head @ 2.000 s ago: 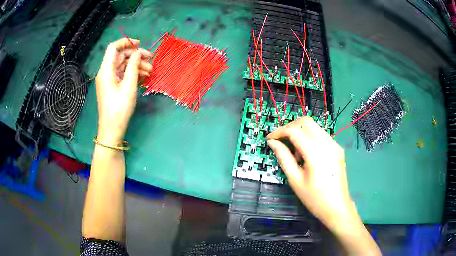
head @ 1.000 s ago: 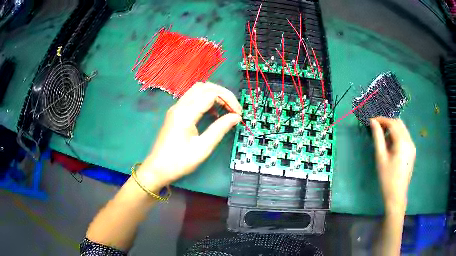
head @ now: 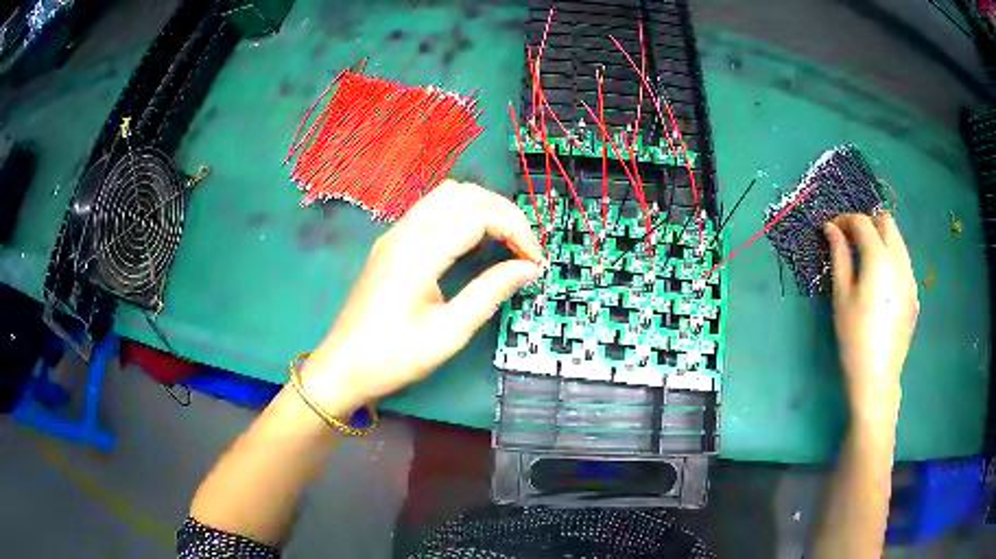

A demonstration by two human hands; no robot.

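Observation:
A green PCB panel (head: 623, 317) lies on a black slotted rack (head: 606, 415), with several red lead wires (head: 601, 131) standing up from it. A narrow PCB strip (head: 612, 145) lies above the panel. My left hand (head: 437, 284) is at the panel's upper left edge, thumb and forefinger pinched on a red lead wire mostly hidden by the fingers. My right hand (head: 874, 295) has its fingertips on the pile of black lead wires (head: 825, 207); whether it grips a wire cannot be told. One red wire slants from the panel's right edge over that pile.
A pile of red lead wires (head: 382, 142) lies on the green mat (head: 251, 295) at left. A round fan with a wire guard (head: 137, 218) stands at far left beside a black upright rack (head: 153, 82). Small yellow loops (head: 956, 224) lie at right. Blue plastic (head: 71, 404) shows below the bench edge.
My left hand first came from the red pile to the panel's left edge and is now slightly farther right. My right hand left the panel and moved right, then up onto the black pile.

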